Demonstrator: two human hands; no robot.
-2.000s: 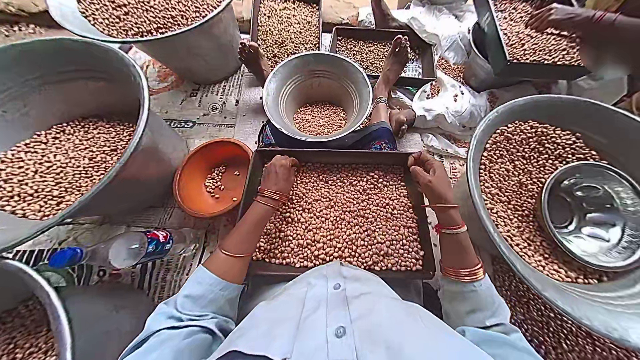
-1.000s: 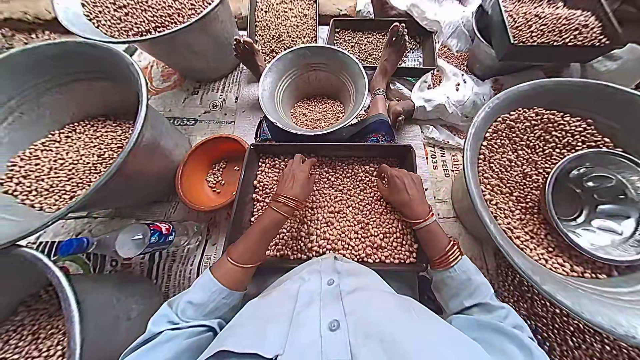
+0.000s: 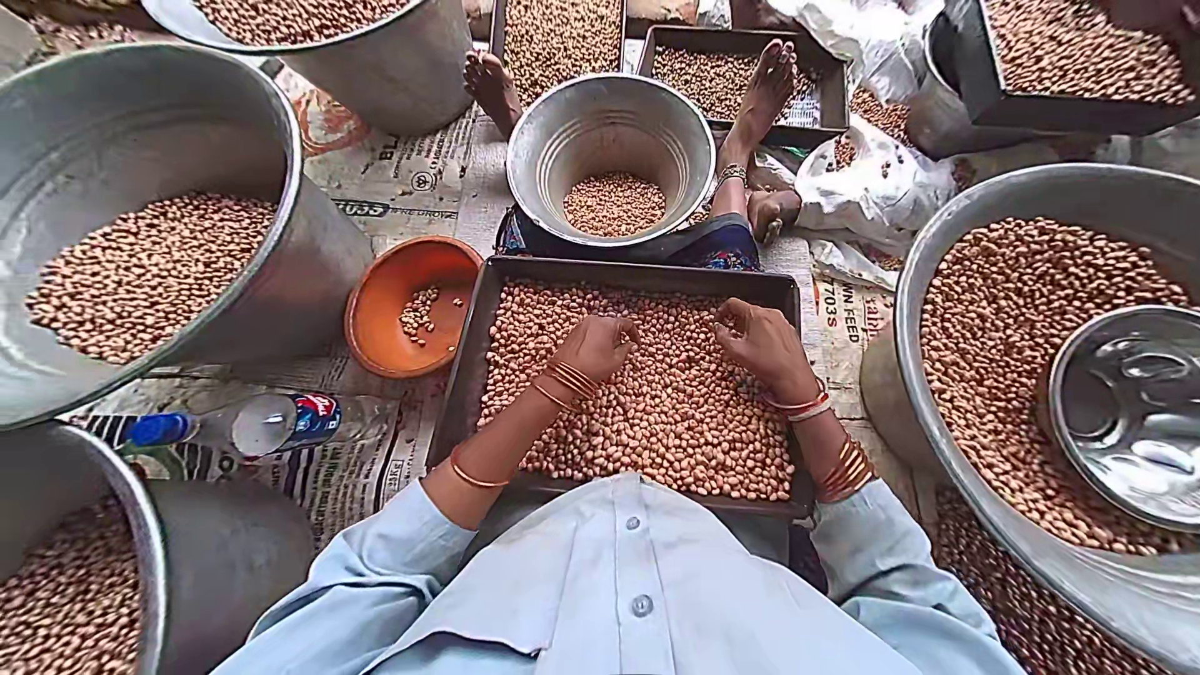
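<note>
A dark rectangular metal tray (image 3: 647, 272) full of light-brown nuts or beans (image 3: 647, 422) rests across my lap. My left hand (image 3: 597, 352), bangles at its wrist, is over the middle-left of the nuts, fingers curled with the tips close together. Over the upper right part of the nuts is my right hand (image 3: 755, 342), thumb and index finger bent toward each other. Whether either hand pinches a nut cannot be made out. Just left of the tray, an orange bowl (image 3: 375, 314) holds a few pale nuts. A metal bucket (image 3: 609, 141) with nuts at its bottom stands beyond the tray.
Large metal tubs of nuts stand at left (image 3: 328, 234) and right (image 3: 937, 412), the right one holding a steel bowl (image 3: 1125, 403). A plastic bottle (image 3: 272, 424) lies on newspaper. Further trays (image 3: 741, 42), plastic bags (image 3: 872, 178) and part of another person's hand (image 3: 1148, 19) are beyond.
Since two seconds ago, both hands have moved from the tray's far corners inward over the nuts. In the last second the left hand has shifted toward me, and the right hand slightly outward.
</note>
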